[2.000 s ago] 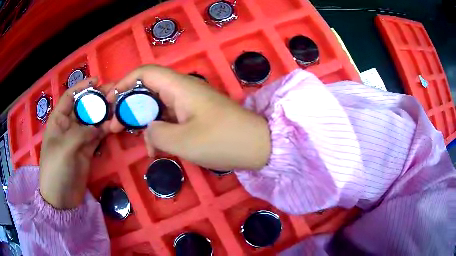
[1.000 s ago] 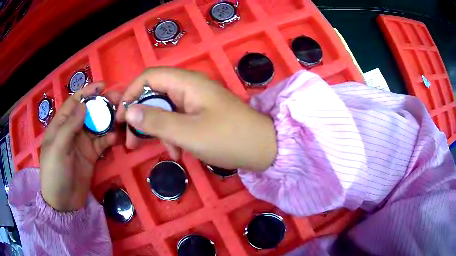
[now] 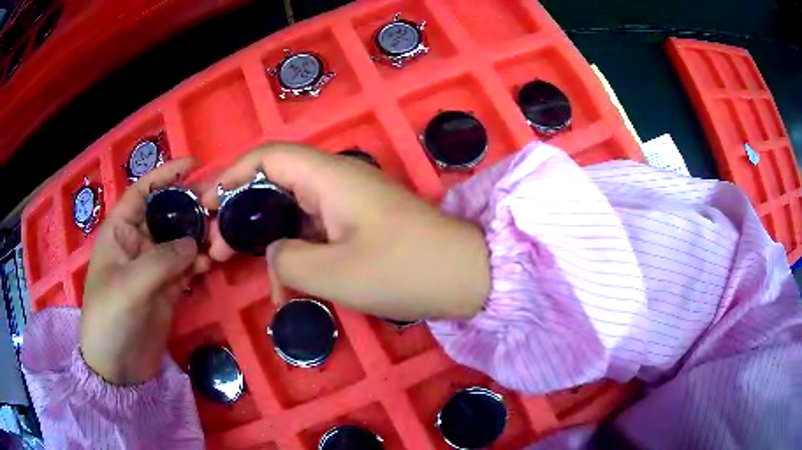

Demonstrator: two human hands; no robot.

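My left hand (image 3: 132, 286) holds a round smartwatch (image 3: 175, 216) face up, with the thumb at its lower edge. My right hand (image 3: 369, 230) holds another round smartwatch (image 3: 258, 217) beside it, between fingers and thumb. Both glasses are dark with a small bright spot near the middle. Both are held above the large red-orange tray (image 3: 211, 119). In the tray, several round watches lie with dark glass up, such as one below my hands (image 3: 302, 332). Several in the far rows lie with grey backs up, such as one at the top (image 3: 398, 39). My right hand hides part of the tray.
More red-orange trays (image 3: 105, 53) are at the upper left. A small red-orange tray (image 3: 739, 114) with a pale item (image 3: 752, 154) stands at the right on the dark green mat. White paper (image 3: 666, 155) shows beside the large tray. A grey device edge is at the far left.
Both watch displays went from lit white and blue to dark. My right thumb, over the glass one second ago, is now at its lower edge. The view has shifted slightly.
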